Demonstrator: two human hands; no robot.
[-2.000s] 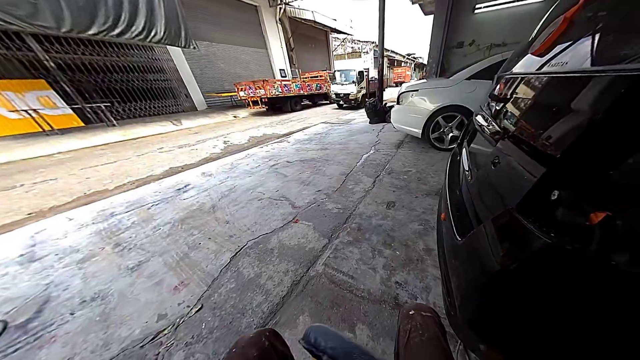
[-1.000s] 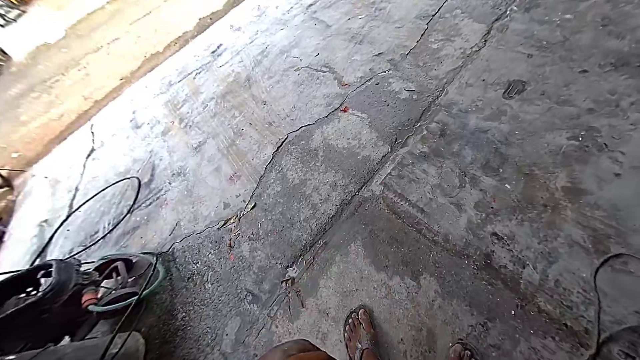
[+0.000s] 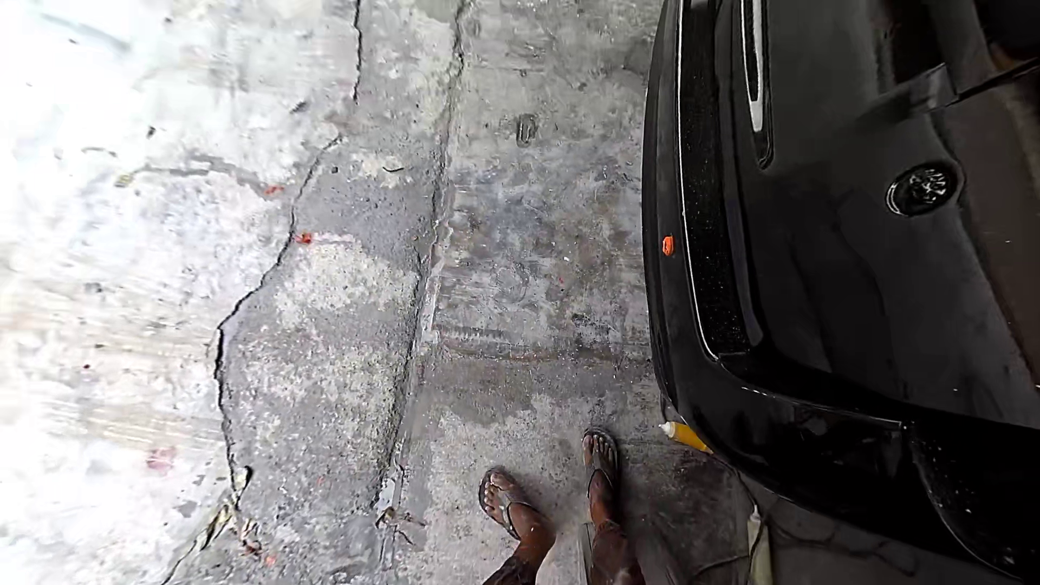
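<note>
Neither my left hand nor my right hand shows in the head view, so what they hold cannot be seen. The rear of a black car [image 3: 829, 284] fills the right side, with a round emblem [image 3: 923, 188] on its glossy body. A small orange piece [image 3: 668, 244] is on the bumper's edge. Below the bumper's corner, a yellow bottle with a white nozzle tip [image 3: 686, 436] lies on the ground. My feet in flip-flops [image 3: 601, 455] stand on the concrete, left of that bottle.
Cracked concrete floor [image 3: 341, 325] spreads left of the car, bearing a few small red bits. Beside the car's lower corner, a pale bottle-like object [image 3: 759, 548] and a thin dark cable [image 3: 719, 563] are on the ground.
The view has swung down to the floor and then toward the car's rear. The hose and machine seen at lower left a second ago are out of view.
</note>
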